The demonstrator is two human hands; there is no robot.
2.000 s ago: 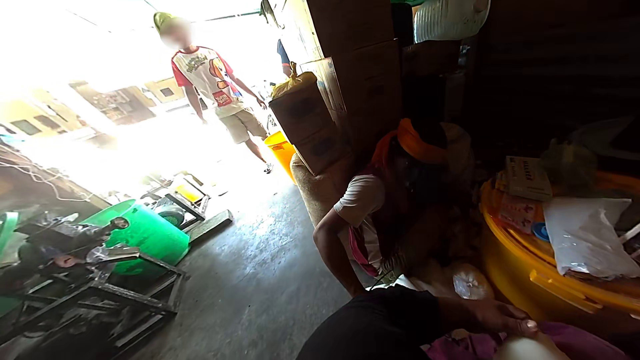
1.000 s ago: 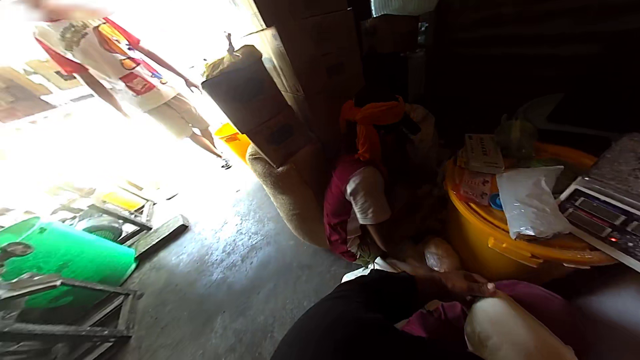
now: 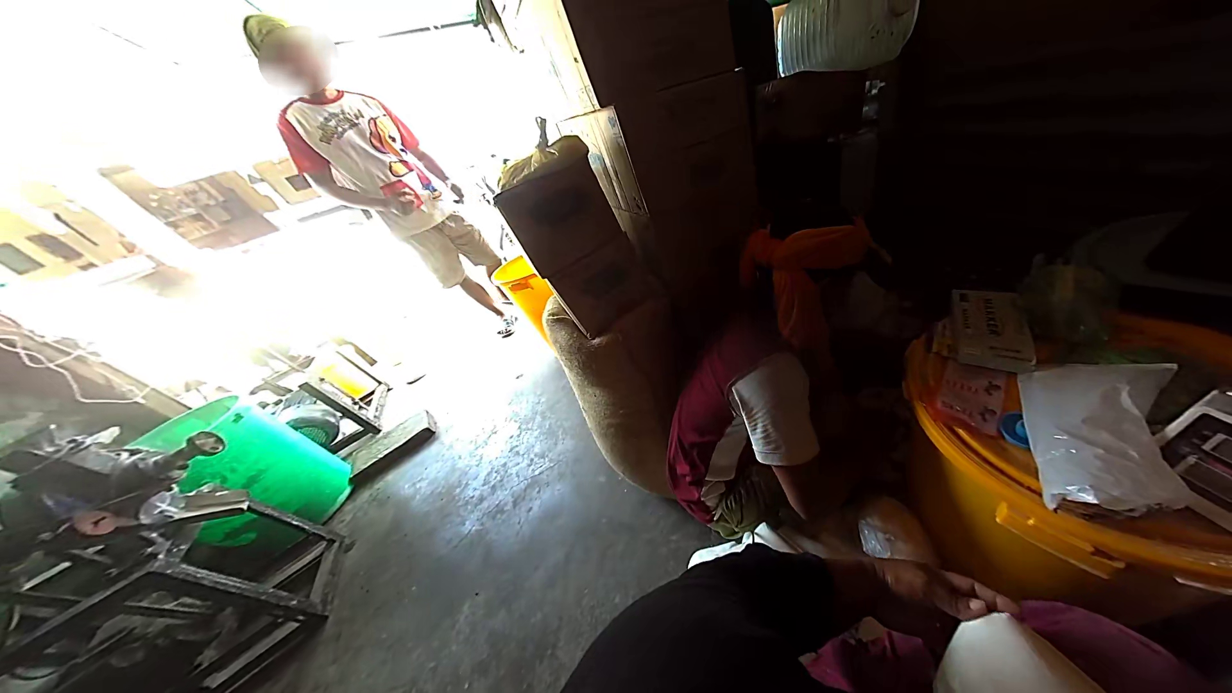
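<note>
My left hand (image 3: 948, 592) reaches in from a black sleeve at the lower right. Its thumb and fingers pinch the top end of a white, bag-like object (image 3: 1011, 659); its exact kind is not clear. Dark magenta cloth (image 3: 1097, 645) lies around and behind that object. My right hand is not in view. Just beyond my forearm, a clear plastic bag (image 3: 878, 537) catches the light. A large yellow tub (image 3: 972, 491) stands behind my hand, with a filled white plastic bag (image 3: 1102, 438), a small box (image 3: 993, 329) and part of a digital scale (image 3: 1203, 448) on top.
A person in an orange headcloth (image 3: 818, 248) crouches close ahead, beside a full burlap sack (image 3: 611, 404) with cartons (image 3: 558, 217) above it. Another person (image 3: 371, 164) stands in the bright doorway. At left are a green tub (image 3: 260, 467) and metal frames (image 3: 241, 597).
The white object was lying lower and wider a second ago; now its end rises to a point at my left fingers. The view has swung left and up from one second ago.
</note>
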